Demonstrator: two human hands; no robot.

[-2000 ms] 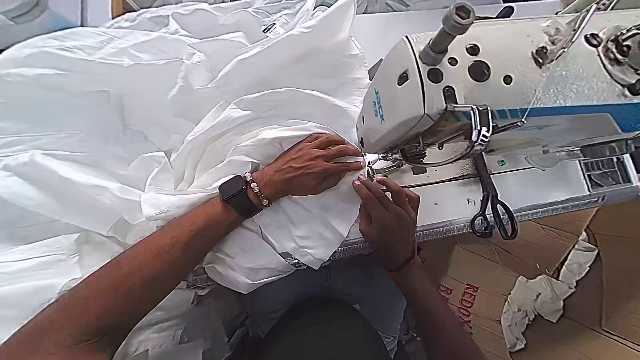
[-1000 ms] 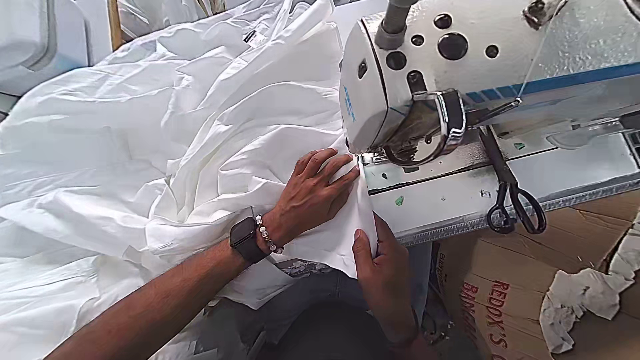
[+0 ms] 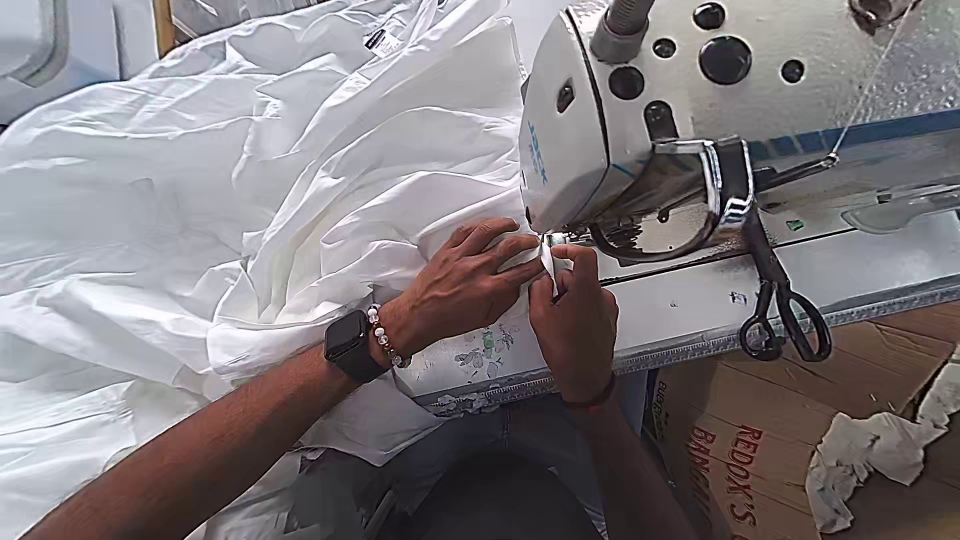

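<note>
White fabric [image 3: 390,172] lies in loose folds over the left of the table and reaches the needle area of an industrial sewing machine [image 3: 637,150]. My left hand [image 3: 472,277], with a watch and beaded bracelet at its wrist, rests on the fabric just left of the presser foot [image 3: 556,240], fingertips beside it. Close by on the right, my right hand [image 3: 576,315] pinches a narrow folded edge of the fabric between thumb and forefinger, in front of the foot. The needle tip itself is hidden.
Black-handled scissors [image 3: 784,322] hang from the machine, their handles over the table's front edge. A measuring tape [image 3: 675,356] runs along that edge. Below on the right are printed cardboard [image 3: 750,442] and a white fabric scrap [image 3: 870,450]. A wooden strip [image 3: 163,26] stands at the upper left.
My right hand has moved up from the lower fabric edge to the presser foot and now pinches a fold there. The fabric has shifted, baring the tabletop below my left hand.
</note>
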